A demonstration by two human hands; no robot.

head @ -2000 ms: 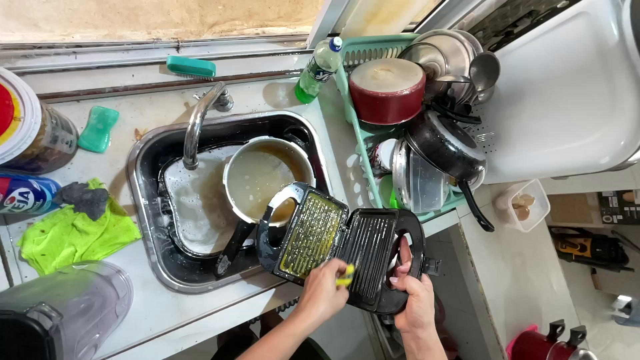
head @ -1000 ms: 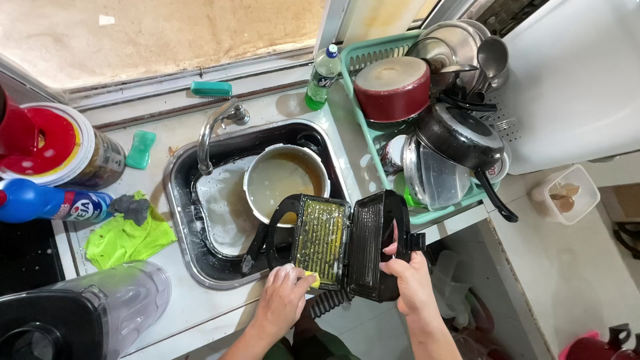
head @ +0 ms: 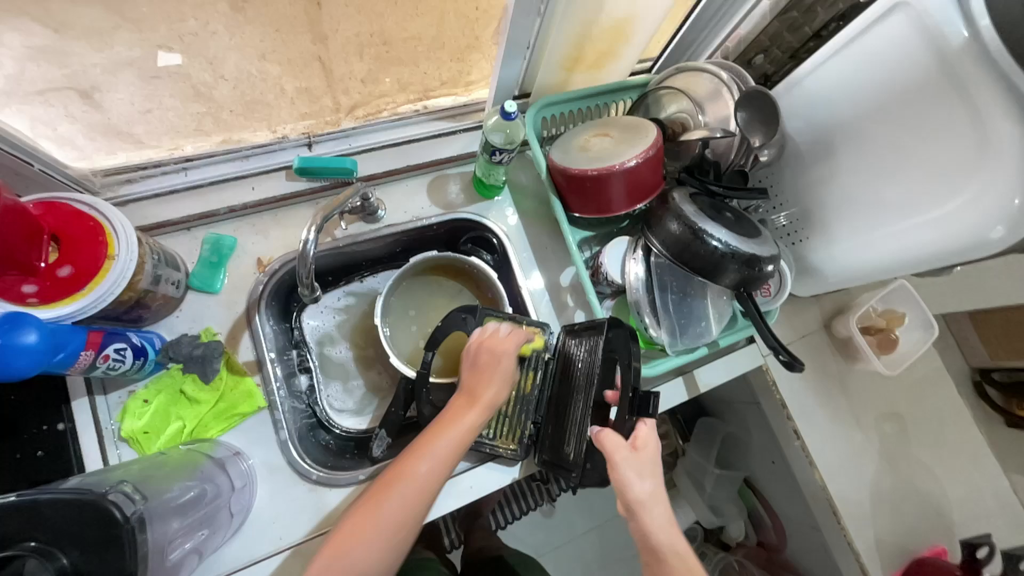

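A black sandwich press lies opened out over the sink's front right edge, its two ridged plates facing up. My right hand grips the frame of its right half, thumb on top. My left hand is closed on a yellow sponge, which touches the upper part of the left plate. Yellowish residue or suds show on that plate. Behind my left hand, a metal pot of cloudy water stands in the steel sink, beside a tray-like vessel holding soapy water. The faucet arches over the sink.
A green dish rack holds a red pot, a black frying pan and lids. Behind the sink stand a detergent bottle and a teal brush. A lime cloth, a blue bottle and a clear pitcher are at left.
My left hand with the sponge has moved from the lower edge of the left plate up to its upper part. My right hand still holds the press's right half.
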